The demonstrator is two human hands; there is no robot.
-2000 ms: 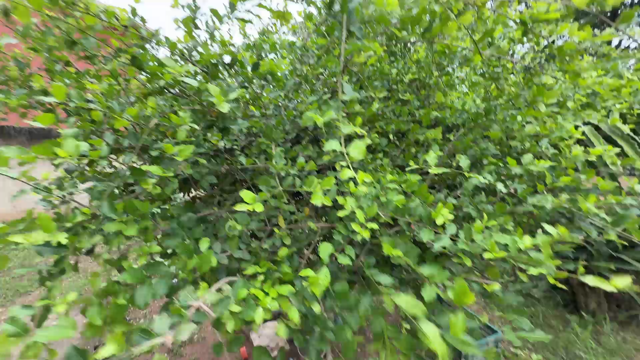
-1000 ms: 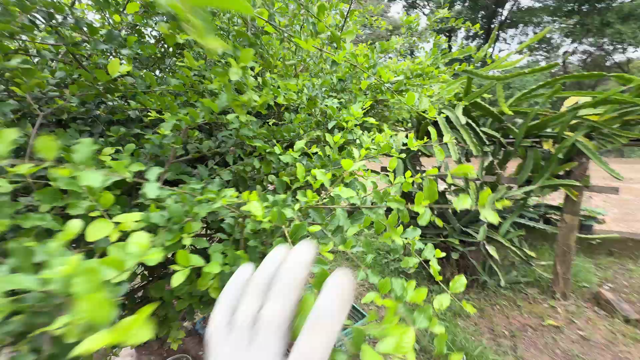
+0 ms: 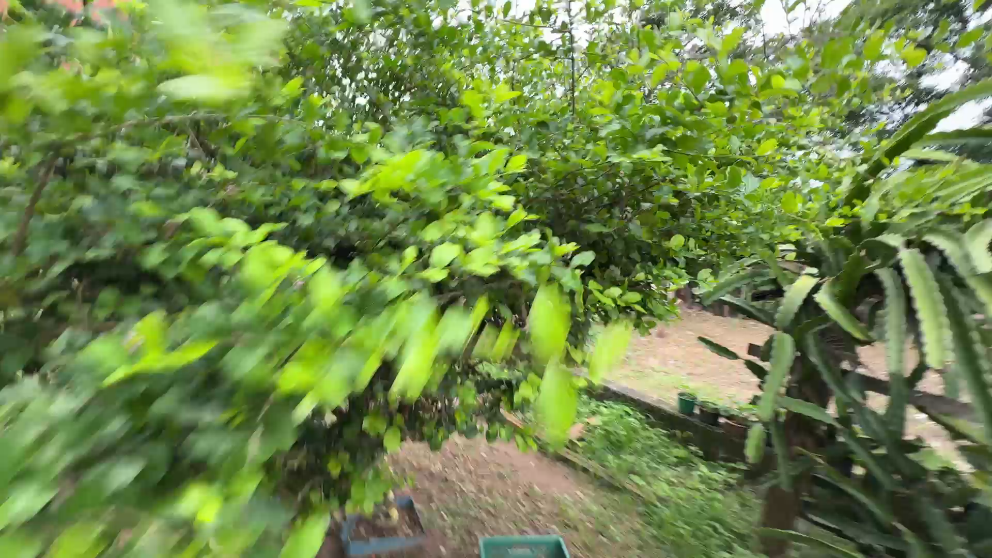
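Note:
Neither of my hands shows in the head view now. Leafy branches of a green shrub (image 3: 434, 256) fill the left and middle, and the nearest leaves are blurred. Below the foliage, at the bottom edge, part of a green plastic crate (image 3: 525, 545) is visible on the ground. Left of it lies a blue-grey tray or crate (image 3: 384, 535) with dark contents, partly hidden by leaves.
A cactus with long, drooping, notched stems (image 3: 837, 349) stands at the right. Small plant pots (image 3: 687, 403) line a low wall or edging (image 3: 659, 415) behind a grass strip (image 3: 666, 465). Bare brown soil (image 3: 496, 480) lies below the shrub.
A white-gloved hand, raised before the shrub one second ago, is out of view. The view has shifted, and the two containers at the bottom show more plainly.

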